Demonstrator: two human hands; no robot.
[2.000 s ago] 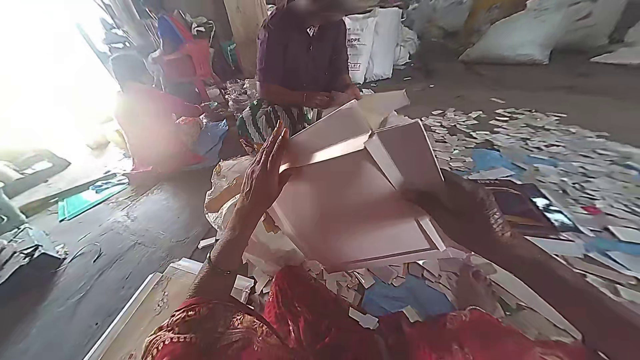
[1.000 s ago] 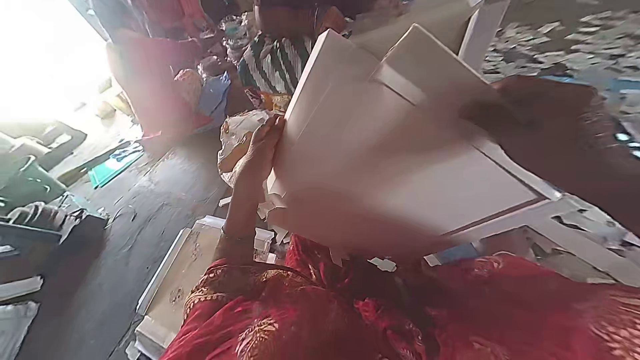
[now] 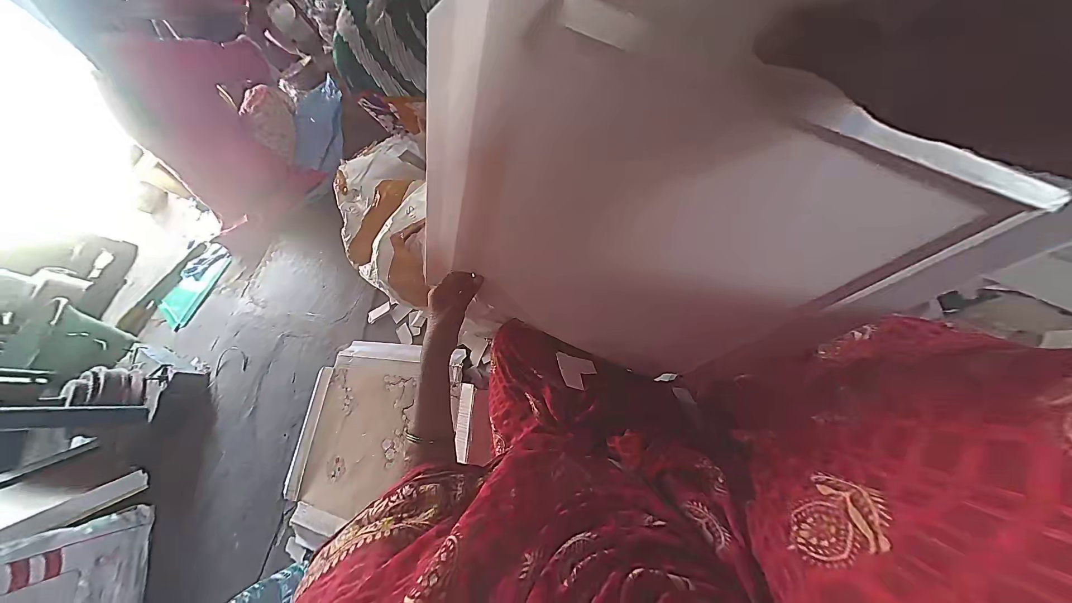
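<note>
A large pale sheet of paper or card [image 3: 636, 193] with folded edges fills the upper right, above my lap. My left hand [image 3: 455, 291] is closed on its lower left edge. My right hand [image 3: 938, 75] is dark and blurred at the top right, over the sheet's far part; its fingers cannot be made out. A raised white border [image 3: 930, 255] with a dark line beside it runs along the sheet's right side. Red patterned cloth [image 3: 620, 502] covers my lap, with small white scraps [image 3: 576, 369] on it.
A stack of pale boards [image 3: 360, 419] lies on the grey floor left of my lap. A white and tan sack [image 3: 389, 222] stands beyond my left hand. Boxes and a rack [image 3: 109, 389] stand at the far left, near a green flat packet [image 3: 194, 289]. A person in pink [image 3: 201, 126] is at the upper left.
The sheet has come nearer and opened out wider, covering the scraps on the floor at right. My left hand has moved down its edge. The view has tilted downward.
</note>
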